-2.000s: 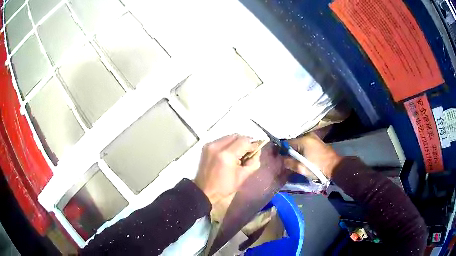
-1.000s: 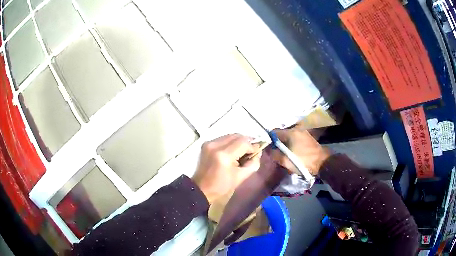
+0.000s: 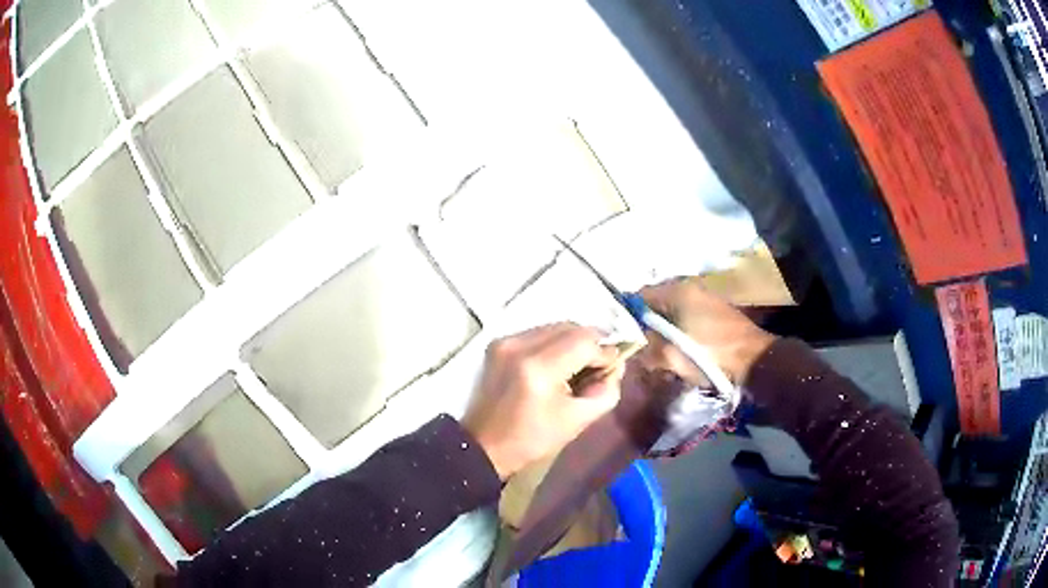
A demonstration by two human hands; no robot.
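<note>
My left hand (image 3: 534, 396) pinches the near edge of the white sheet (image 3: 506, 69), with a brown, mauve-toned flap (image 3: 575, 482) hanging below it. My right hand (image 3: 707, 333) grips scissors (image 3: 690, 350) with pale wrapped handles and a dark blade. The blade points up and left over the sheet's near right edge. Whether the blades are open cannot be told. The white waste skeleton (image 3: 224, 327) lies at the left, with tan-grey rectangles (image 3: 362, 339) showing through its openings.
A bright blue scrap bin (image 3: 646, 517) holding tan scraps stands below my hands. The dark blue press with orange notices (image 3: 925, 149) is at the right. A red edge (image 3: 35, 333) runs along the left. Small coloured objects (image 3: 793, 549) lie at the lower right.
The sheet and press have shifted slightly in view. The scissors' blade now reaches further up and left over the sheet than two seconds ago. Both hands keep their grips.
</note>
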